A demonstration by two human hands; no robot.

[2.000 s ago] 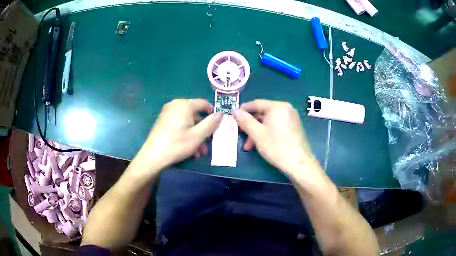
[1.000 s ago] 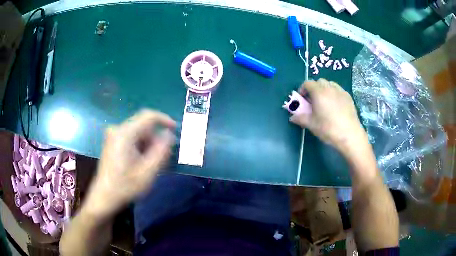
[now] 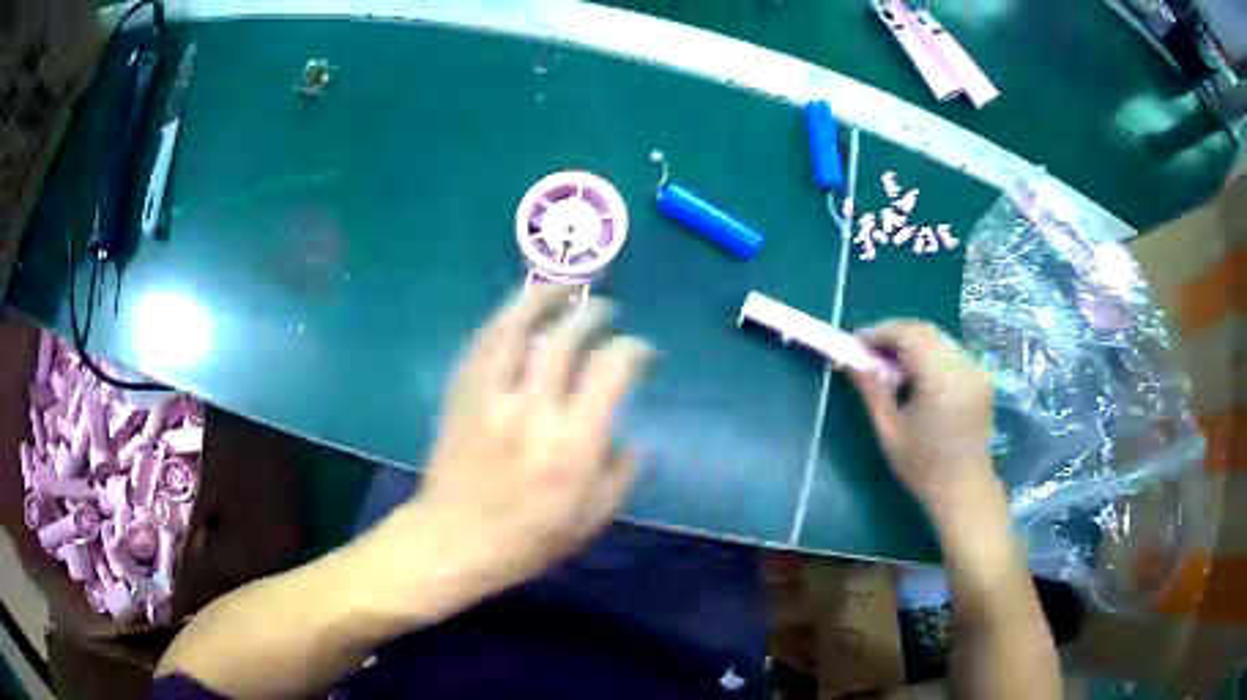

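Observation:
The pink fan body point(image 3: 572, 227) lies on the green bench, its round spoked head toward the far side. My left hand point(image 3: 536, 410) is over its handle and hides most of it and the circuit board; the hand is blurred, and whether it touches the handle I cannot tell. My right hand point(image 3: 930, 397) holds the pink handle cover point(image 3: 807, 332) by its near right end, with the other end pointing left toward the fan. A blue battery point(image 3: 707, 222) with a thin wire lies right of the fan head.
A second blue battery point(image 3: 825, 145) and small pink parts point(image 3: 903, 219) lie at the right, beside a clear plastic bag point(image 3: 1080, 356). The screwdriver point(image 3: 126, 151) and a pale tool point(image 3: 164, 164) lie at the left. A box of pink fan bodies point(image 3: 116, 479) stands below left.
My right hand first took hold of the handle cover from the bench, then turned it lengthwise toward the fan. My left hand left the fan, then came back over its handle.

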